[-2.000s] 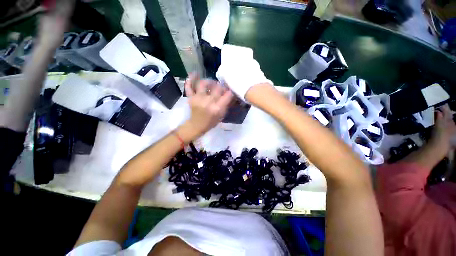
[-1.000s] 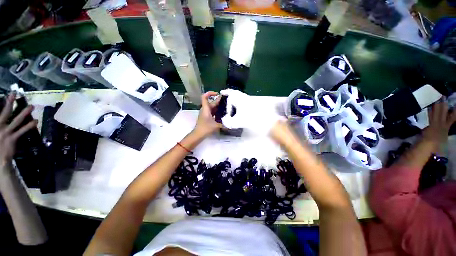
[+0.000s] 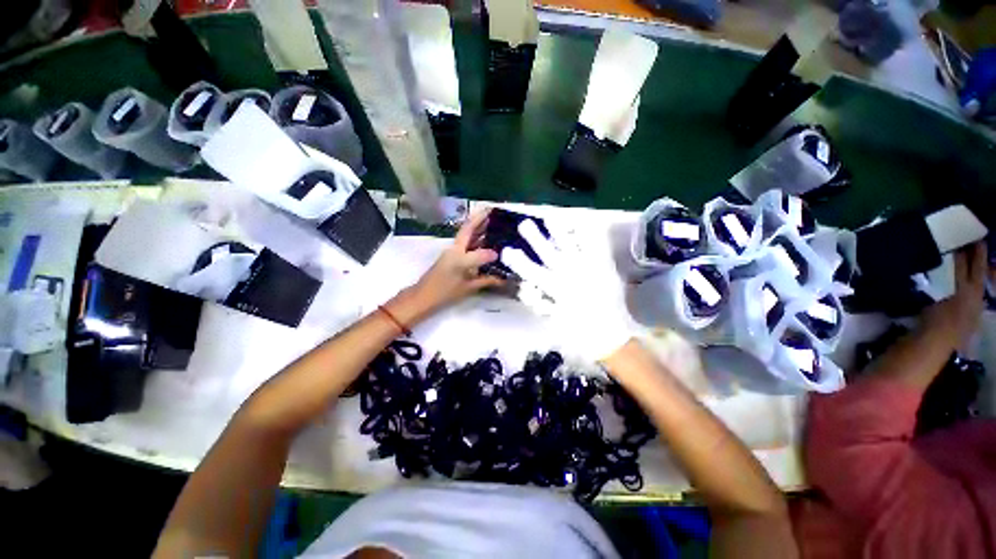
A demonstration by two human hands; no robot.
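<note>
My left hand (image 3: pixel 459 273), bare with a red string bracelet, grips a black box (image 3: pixel 509 235) from its left side at the bench's centre. My right hand (image 3: pixel 557 278), in a white knit glove, has its fingers over the same box's right side. The box's contents are hidden. A heap of black coiled USB charging cables (image 3: pixel 502 420) lies nearest me. Bagged units (image 3: pixel 704 286), dark cylinders in whitish wrap with white labels, stand in a cluster to the right.
Open retail boxes (image 3: pixel 273 286) with white flaps lie to the left, beside glossy black blocks (image 3: pixel 109 344). A metal post (image 3: pixel 388 120) stands at the green conveyor (image 3: pixel 688 120), which carries boxes and bagged units. A neighbour's hand (image 3: pixel 967 286) and red sleeve are at right.
The gloved hand has come onto the box, now dark side up between both hands. Boxes and bagged units on the conveyor have shifted right. The neighbour's hand at far left has left the view.
</note>
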